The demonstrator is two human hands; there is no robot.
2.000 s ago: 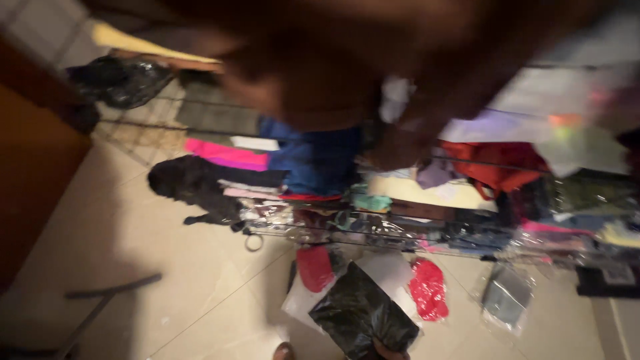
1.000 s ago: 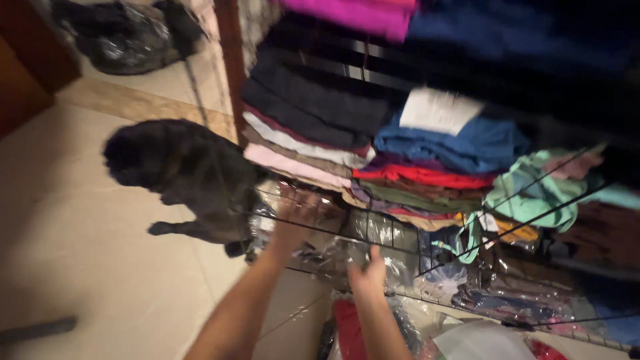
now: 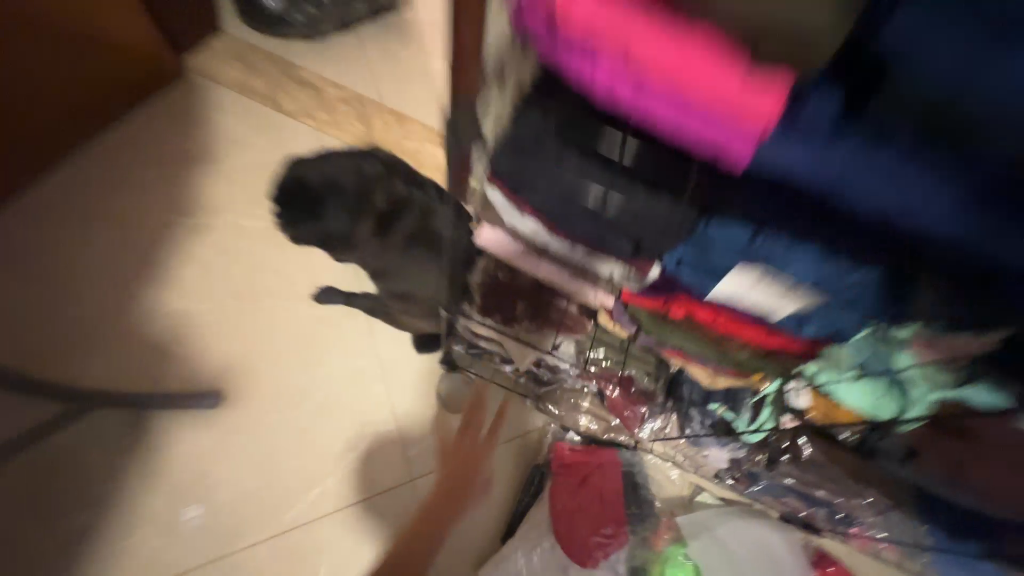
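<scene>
My left hand (image 3: 468,448) is blurred over the tiled floor, fingers spread and holding nothing, just below the rack's lower left corner. A small round pale object (image 3: 454,392) is at its fingertips; I cannot tell what it is. To its right, clear plastic-bagged garments (image 3: 624,400) fill the low wire level of the rack. Above them are folded clothes: a pink piece (image 3: 544,268), a red one (image 3: 720,320), a blue one (image 3: 712,248) with a white paper (image 3: 764,290) on it, and crumpled mint-green fabric (image 3: 888,368). My right hand is out of view.
A black dog (image 3: 384,232) is against the rack's left end. A dark metal leg (image 3: 120,398) stands out at the left edge. A black plastic bag (image 3: 312,12) is at the top. On the floor below the rack are a red packaged item (image 3: 588,504) and a white sheet (image 3: 744,544).
Both hands were at the bagged garments one second ago. The left one is now lower, off the bags and over the floor; the right one has left the view.
</scene>
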